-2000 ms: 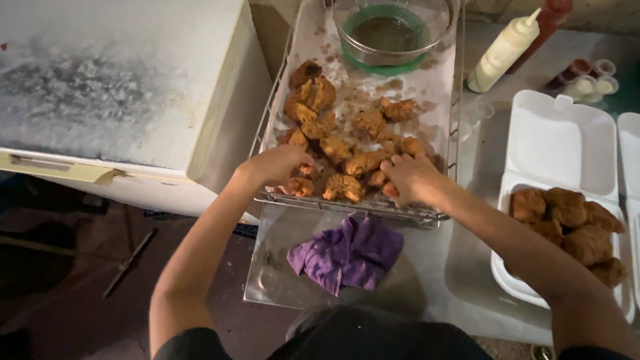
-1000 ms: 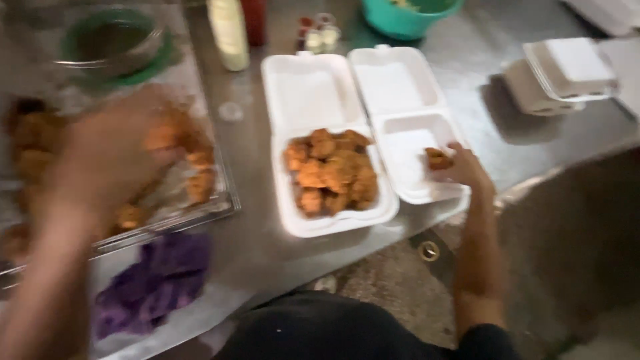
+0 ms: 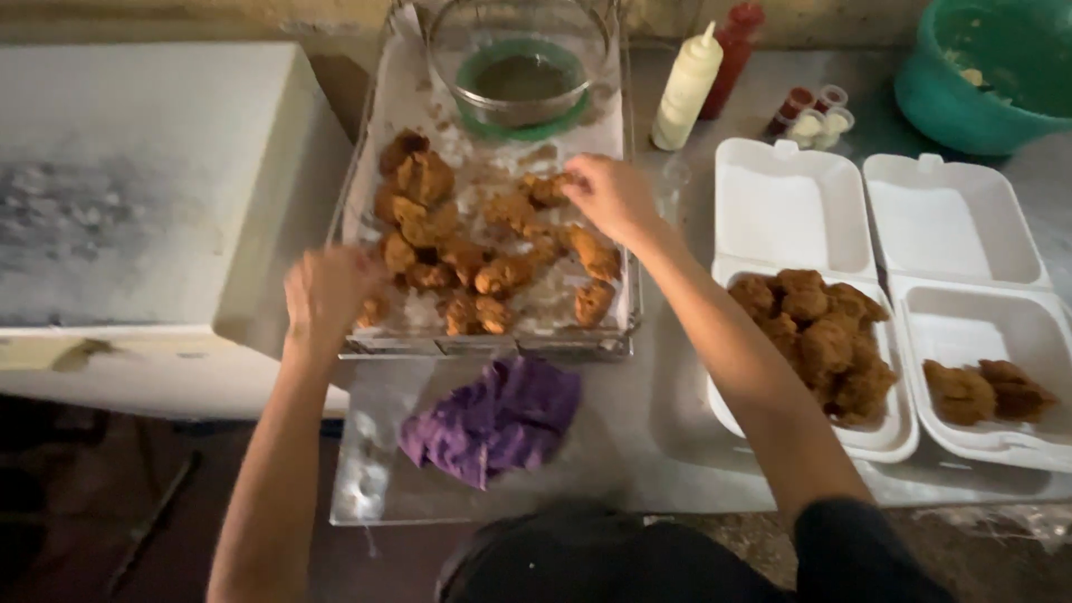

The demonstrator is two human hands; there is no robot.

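Observation:
Fried chicken pieces (image 3: 502, 275) lie on a paper-lined wire rack tray (image 3: 494, 345). My left hand (image 3: 322, 293) is at the tray's left front corner by a small piece, blurred, its fingertips partly hidden. At the upper right of the pile, my right hand (image 3: 610, 197) has its fingertips on a chicken piece (image 3: 544, 189); whether it grips it is unclear. To the right, one open white foam box (image 3: 794, 209) has a heap of chicken (image 3: 825, 343) in its base. Beside it, another open foam box (image 3: 955, 219) holds a few pieces (image 3: 988, 392).
A wire strainer (image 3: 517, 107) over a green bowl stands at the tray's back. Behind the boxes are squeeze bottles (image 3: 687, 88), small sauce cups (image 3: 808, 126) and a teal tub (image 3: 963, 92). A purple cloth (image 3: 498, 419) lies before the tray; a white chest (image 3: 276, 184) stands left.
My right hand has moved from the right-hand foam box back to the tray. A few chicken pieces now lie in that box. The view has swung right and back left.

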